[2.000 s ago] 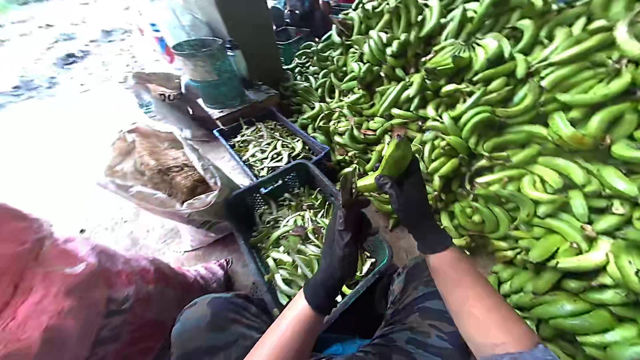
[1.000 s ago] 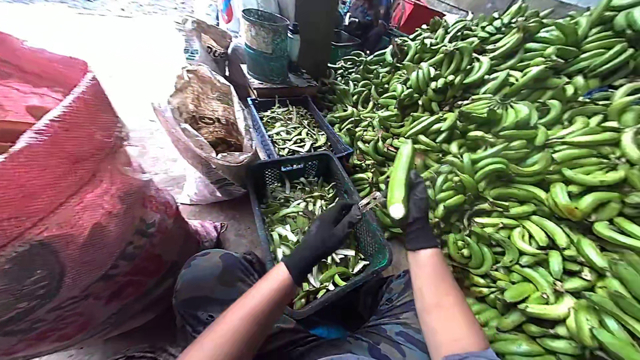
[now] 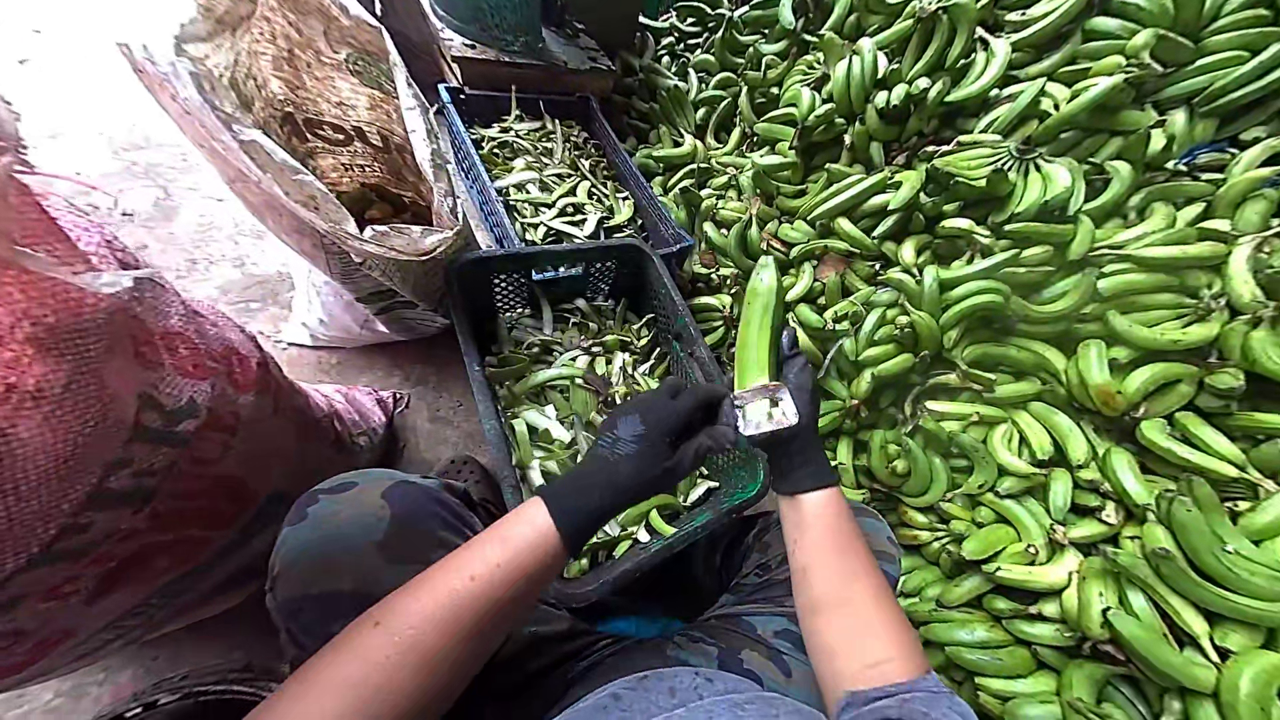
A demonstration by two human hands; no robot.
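My left hand [image 3: 650, 445], in a black glove, is closed on a small metal peeler [image 3: 765, 408]. The peeler's frame lies across the lower end of a green plantain [image 3: 760, 325]. My right hand [image 3: 800, 420], gloved alike, holds that plantain upright from its right side; part of the palm is hidden behind the peeler. Below and left of both hands is a dark plastic crate [image 3: 590, 590] with green peel strips [image 3: 570, 375] in it. A large heap of green plantains [image 3: 1000, 300] lies to the right.
A blue crate [image 3: 465, 160] with more peels stands beyond the dark one. An open woven sack [image 3: 300, 210] is to its left, and a big red mesh sack [image 3: 150, 440] fills the left side. A green bucket [image 3: 490, 20] rests on a wooden board [image 3: 530, 72] at the top.
The plantain, tilted between my hands two seconds ago, is now upright in my right hand. My left hand has brought the peeler against its lower end. The view has tipped downward.
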